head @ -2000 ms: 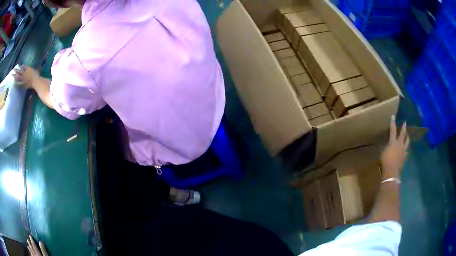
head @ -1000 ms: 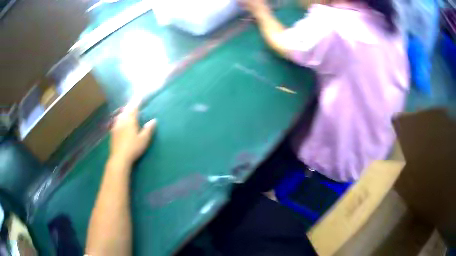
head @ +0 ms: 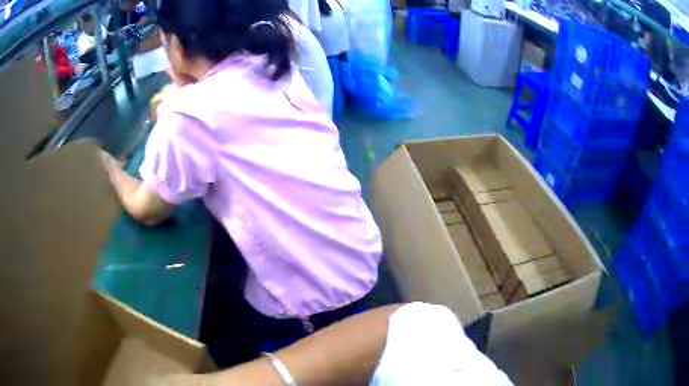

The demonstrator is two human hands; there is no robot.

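An open brown cardboard box with its lid raised fills the left side of the head view, over the green bench. It is close and partly blurred, and its lower part is cut off. My right forearm, with a white sleeve and a bracelet, reaches left along the bottom edge to this box. My right hand is blurred and mostly cut off at the bottom edge, so its fingers and any grip are not visible. My left hand is not in view.
A person in a pink shirt sits at the bench just ahead. A large open carton holding small brown boxes stands at right. Blue crates are stacked behind it, near a blue stool. Other workers are farther back.
The view has swung from the bench back to the right. The open brown box from the lower right now stands at left. My left hand has left the view; my right arm has come in.
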